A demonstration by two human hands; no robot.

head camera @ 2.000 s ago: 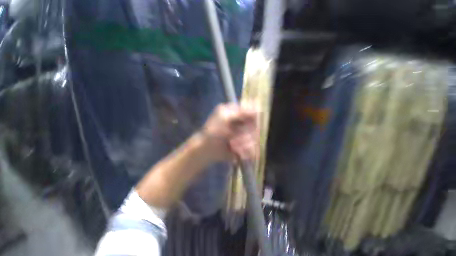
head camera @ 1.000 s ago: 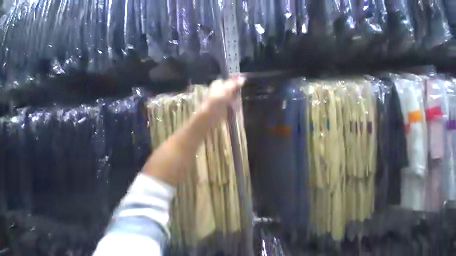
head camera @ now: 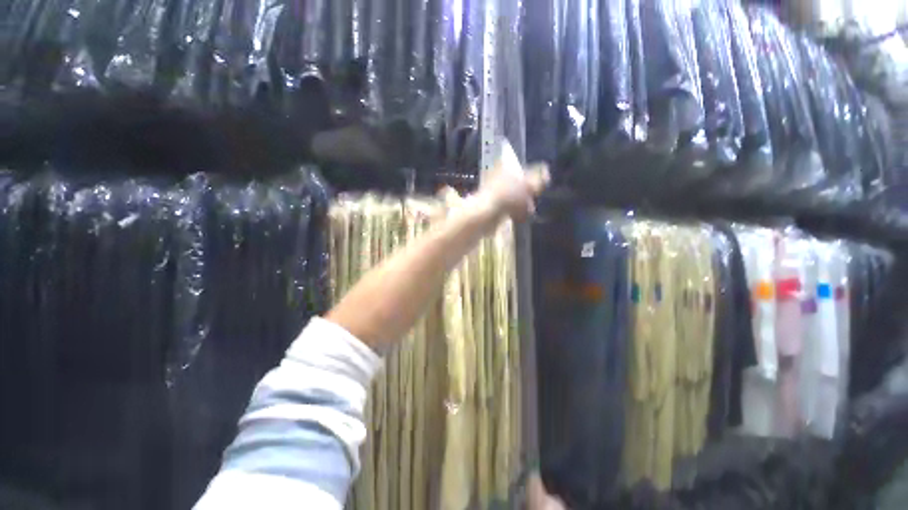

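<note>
My left hand [head camera: 516, 191] is raised on the outstretched arm in the upper middle, closed around a long grey pole [head camera: 529, 359]. The pole stands nearly upright in front of the racks. A small white patch shows at the top of this hand; blur hides what it is. Part of my right hand [head camera: 543, 494] shows at the bottom edge beside the pole, mostly cut off, so its grip cannot be told. Bagged beige garments [head camera: 458, 369] hang behind the left arm.
Dark bagged garments hang on the upper level [head camera: 667, 70] and at lower left [head camera: 100, 329]. A perforated rack upright [head camera: 489, 80] stands by the pole. To the right hang a blue garment [head camera: 597, 339], more beige garments [head camera: 657, 349] and pale garments with coloured bands [head camera: 789, 349].
The view has shifted from close garments to the wider two-level racks. The pole now stands more upright, still in my left hand. Part of my right hand has appeared at the bottom edge.
</note>
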